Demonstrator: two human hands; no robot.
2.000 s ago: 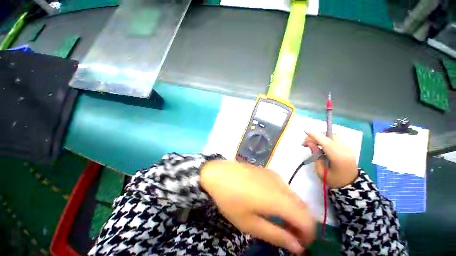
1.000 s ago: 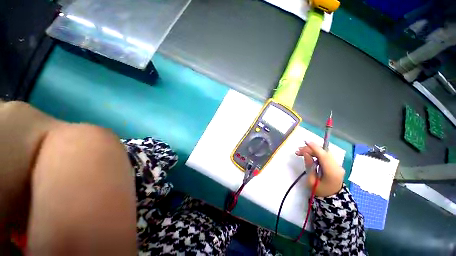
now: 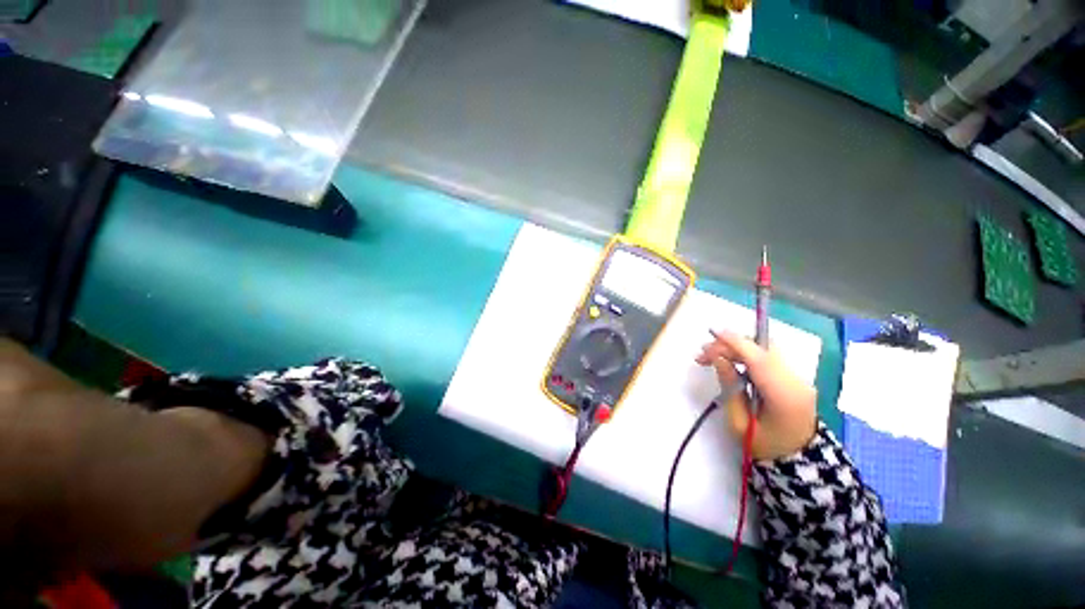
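Observation:
My right hand [image 3: 767, 399] holds both test probes above the right part of the white paper sheet [image 3: 506, 345]. The red-tipped probe [image 3: 763, 297] points up and away; the other probe lies between my fingers, its black lead hanging down. The digital multimeter [image 3: 619, 330] lies on the paper left of this hand, screen up, with leads plugged in at its lower end. My left hand [image 3: 131, 476] is large and blurred at the lower left, cut off by the edge; its fingers and anything in them cannot be made out.
A clear plate [image 3: 250, 113] stands raised at upper left, with a green board on it. A yellow-green strip [image 3: 675, 155] crosses the dark belt [image 3: 512, 107]. Circuit boards [image 3: 1005, 268] lie at far right. A clipboard [image 3: 895, 464] is right of my right hand. A metal arm [image 3: 993, 66] slants in at upper right.
My left hand has moved from in front of the multimeter to the lower left, uncovering the meter's lower end. My right hand still holds the probes. The view has shifted.

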